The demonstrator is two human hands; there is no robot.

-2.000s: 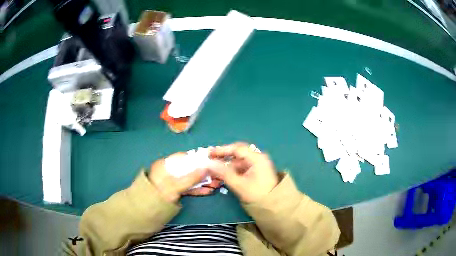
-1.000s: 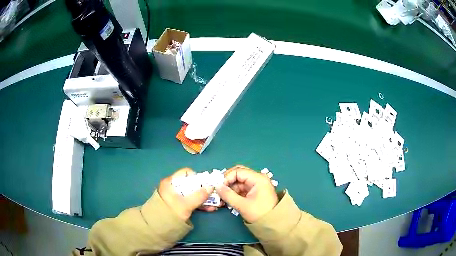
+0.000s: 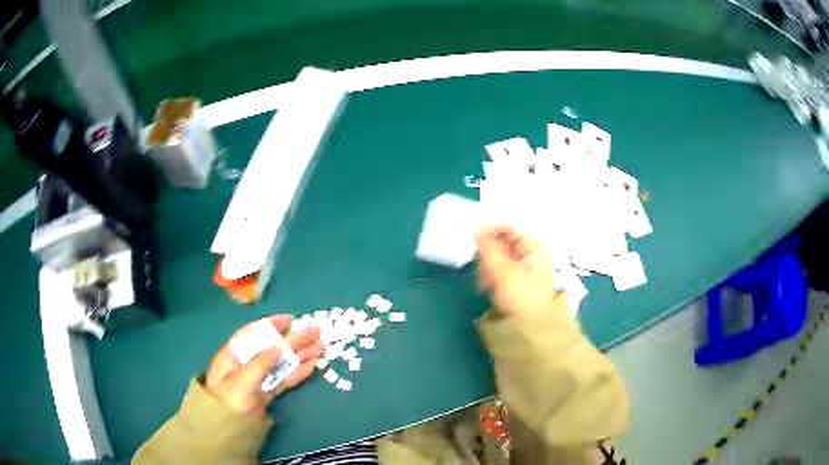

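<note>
My left hand (image 3: pixel 259 361), palm up at the lower left, holds a stack of white cards (image 3: pixel 257 341) with print near one edge. Several tiny white squares (image 3: pixel 338 332) lie scattered beside its fingertips. My right hand (image 3: pixel 518 268) is blurred at the near left side of the card pile (image 3: pixel 568 209). A white card (image 3: pixel 449 231) is at its fingertips, at the pile's left edge; whether the fingers grip it or only touch it cannot be told. Some cards in the pile show small dark openings.
A long white carton (image 3: pixel 282 168) lies diagonally, with orange (image 3: pixel 241 283) at its near end. Behind it stands a small open carton (image 3: pixel 182 145). At left are a black-and-white boxed unit (image 3: pixel 80 238), a brassy part (image 3: pixel 94 274) and a narrow white box (image 3: pixel 73 390). A blue stool (image 3: pixel 759 304) is at right.
My hands have parted: the right moved to the card pile, the left stayed low with its stack. The tiny squares beside it are now uncovered. A card now shows at the pile's left. The view shifted right.
</note>
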